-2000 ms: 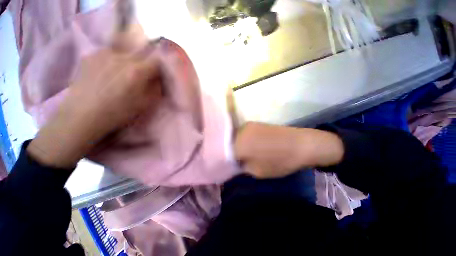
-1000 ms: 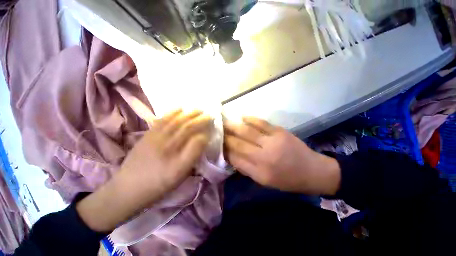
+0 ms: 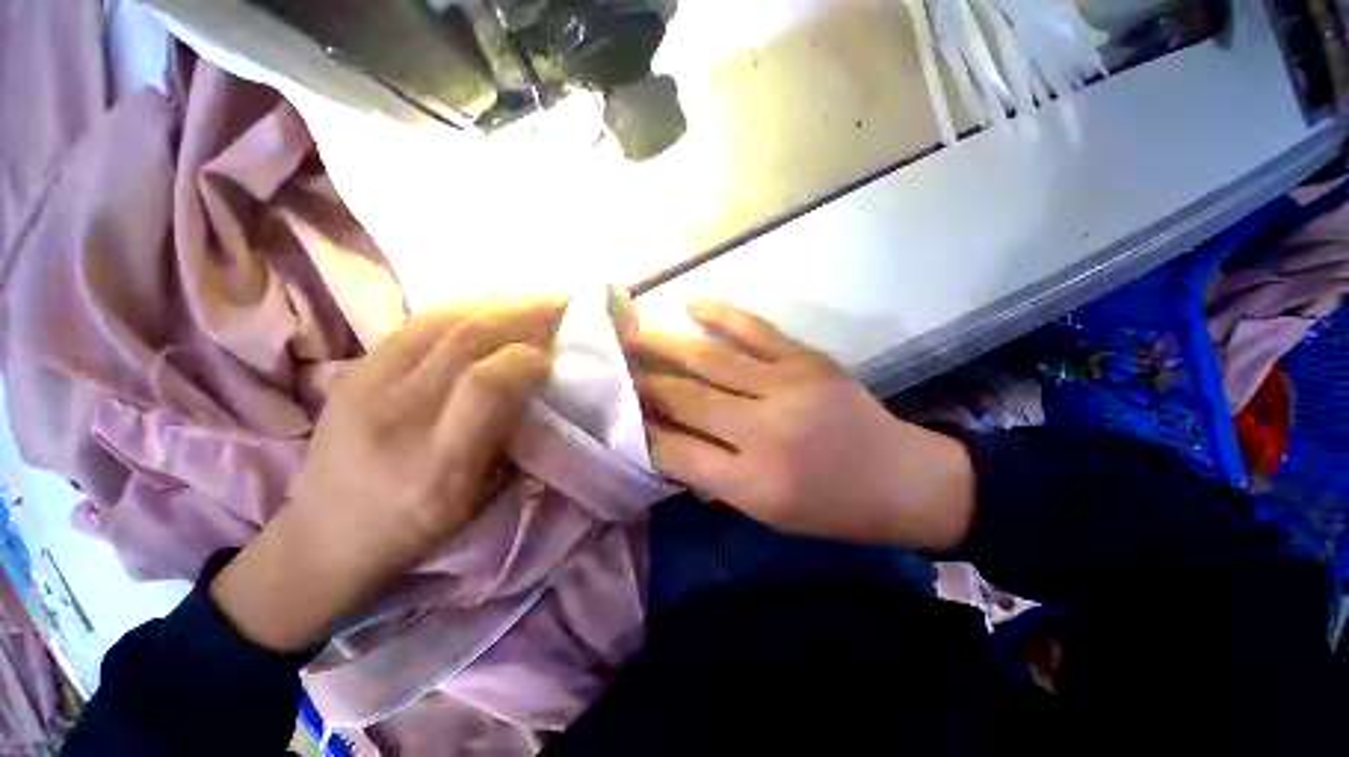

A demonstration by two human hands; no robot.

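A dusty-pink garment [image 3: 252, 281] lies heaped on the left of the white table and hangs over its front edge. A pale band [image 3: 607, 388] on it, glaring white at its upper end, runs between my hands at the table's front. My left hand [image 3: 429, 422] grips the cloth on the band's left side, fingers bent. My right hand [image 3: 777, 429] lies at the band's right edge, its fingertips against it. The sewing machine head [image 3: 548, 59] is above and beyond my hands. The needle area is lost in glare.
White strips [image 3: 1006, 59] lie on the machine bed at the upper right. The table's grey edge [image 3: 1095, 266] runs along the right. Blue crates [image 3: 1206, 355] with pink pieces and something red stand below at the right. Pink pieces [image 3: 488, 688] hang near my lap.
Two seconds ago my left hand was blurred, lifting cloth farther up; now both hands are together at the band. Since one second ago the cloth heap and machine head have shifted left in view.
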